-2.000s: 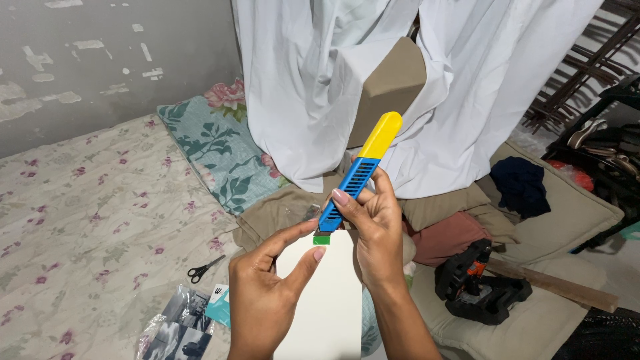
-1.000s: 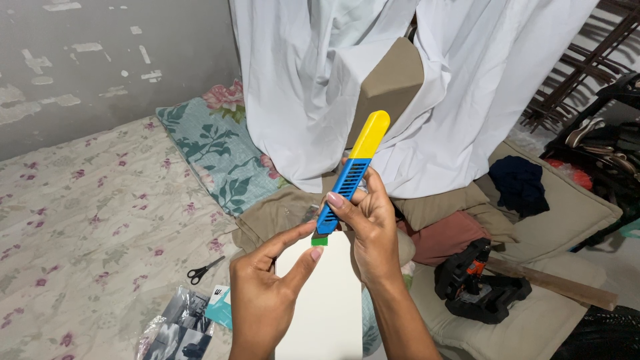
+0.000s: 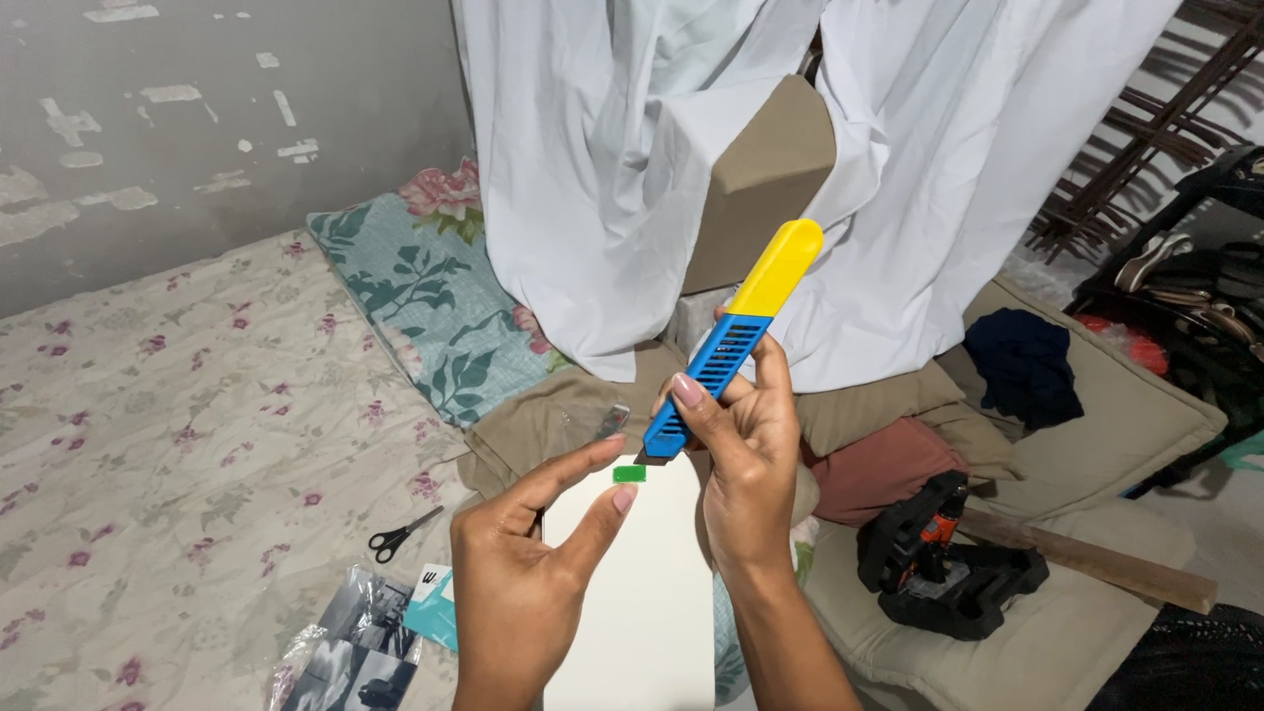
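Note:
A blue and yellow snap-off utility knife (image 3: 733, 341) is gripped in my right hand (image 3: 743, 444), its yellow end tilted up to the right. A short piece of blade shows at its lower tip. My left hand (image 3: 538, 563) is just left of that tip, with a small green rectangular piece (image 3: 629, 474) at its thumb and fingertips, a little below the blade. Whether the green piece touches the blade is hard to tell. Beneath both hands lies a white board with a rounded end (image 3: 632, 602).
Black-handled scissors (image 3: 393, 540) and plastic-wrapped printed packets (image 3: 360, 642) lie on the floral bedsheet (image 3: 197, 474) at left. At right, an open black case with an orange and black drill (image 3: 943, 553) sits on a beige cushion, beside a wooden strip (image 3: 1096, 563). White cloth (image 3: 583, 178) hangs behind.
The green piece, earlier against the knife's tip, now sits slightly below it, and the blade shows between them. Both hands stay in nearly the same place.

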